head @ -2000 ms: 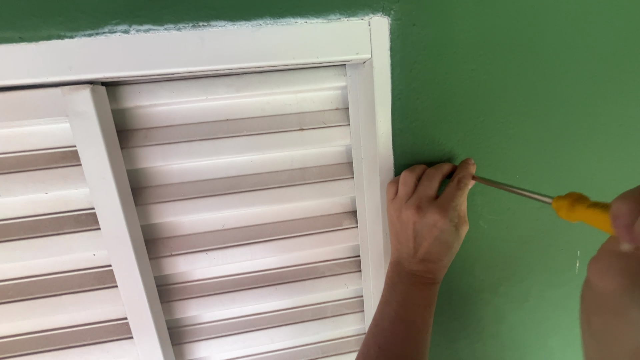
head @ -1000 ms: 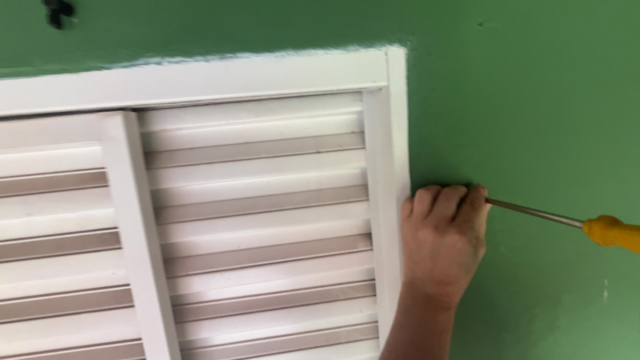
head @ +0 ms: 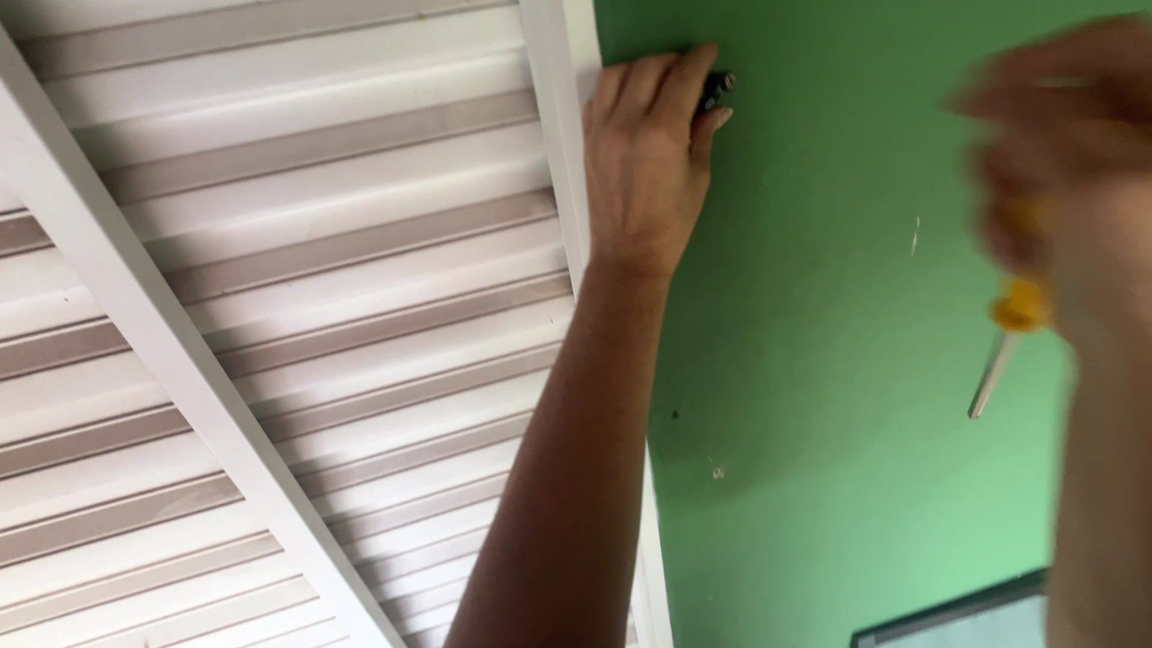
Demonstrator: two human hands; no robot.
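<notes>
My left hand [head: 643, 162] rests against the green wall [head: 810, 360], beside the white frame of a louvered shutter [head: 360, 216]. Between its thumb and fingers is a small black fitting [head: 717, 90] with a screw-like end facing out; its far part is hidden by the fingers. At the right, apart from the wall fitting, my right hand [head: 1053, 162] is blurred and closed around a screwdriver [head: 1020, 306] with a yellow handle. The metal shaft points down, its tip free of the black fitting.
The white shutter rail [head: 180, 333] runs diagonally at the left. Below my left hand the wall has a small dark hole [head: 675, 415] and chipped paint spots [head: 717, 472]. A dark-framed panel [head: 954, 612] shows at the lower right.
The screwdriver's tip has come away from the spot at my left fingers, and my right hand now holds it pointing down. The black fitting at my left hand has come into sight. The view has shifted.
</notes>
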